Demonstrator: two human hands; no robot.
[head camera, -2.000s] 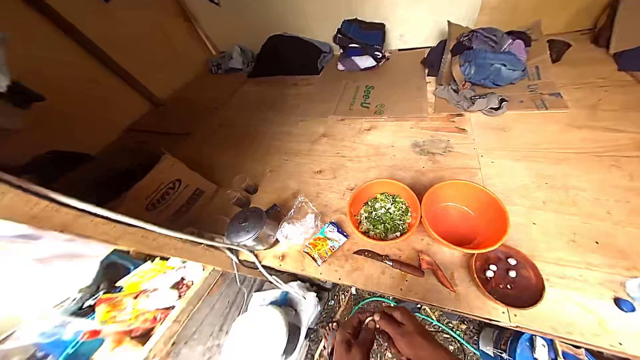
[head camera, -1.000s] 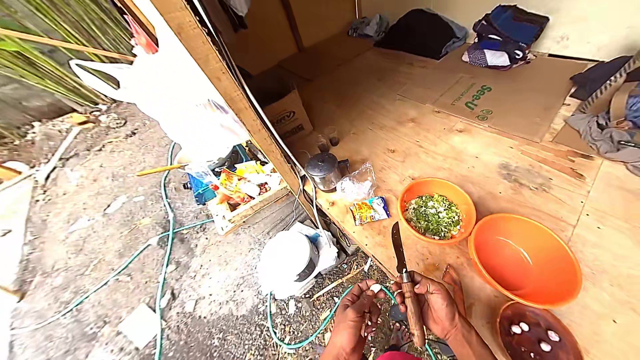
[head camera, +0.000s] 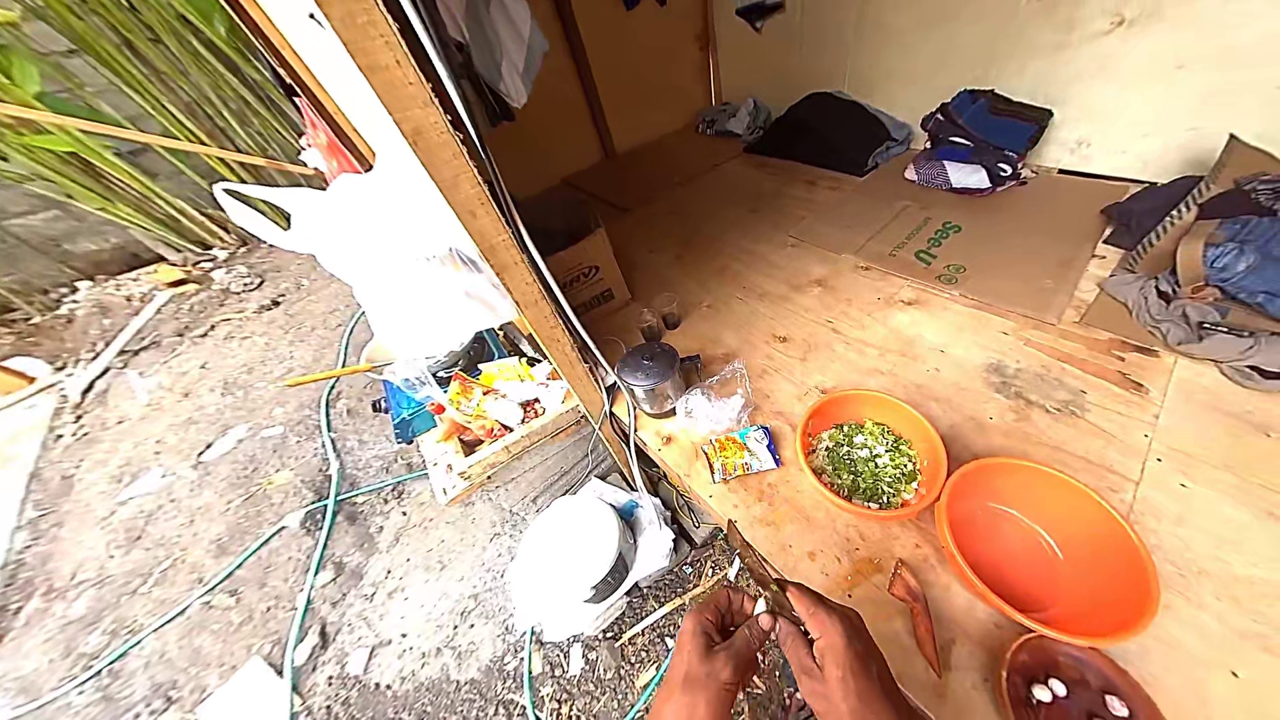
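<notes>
At the bottom centre my left hand (head camera: 715, 655) pinches a small whitish piece, perhaps a garlic clove (head camera: 761, 606). Close against it, my right hand (head camera: 835, 650) grips a knife (head camera: 757, 562), its dark blade pointing up and left. Both hands are just off the plywood edge. Right of them lies a reddish-brown flat piece (head camera: 912, 605). An orange bowl (head camera: 810, 400) holds chopped greens (head camera: 866, 462); beside it is a larger orange basin (head camera: 1045, 550) with nothing seen inside. A brown bowl (head camera: 1025, 650) holds several white pieces, partly cut off by the frame.
A seasoning packet (head camera: 741, 454), a clear plastic bag (head camera: 718, 400) and a lidded metal pot (head camera: 652, 378) stand near the platform edge. Below is a white round container (head camera: 570, 565). A wooden post (head camera: 470, 210) rises at centre left; a green hose (head camera: 325, 470) crosses the ground.
The knife lay on the plywood two seconds ago and is now in my right hand. Its blade has tipped leftward and come to the piece in my left hand. The view has swung left.
</notes>
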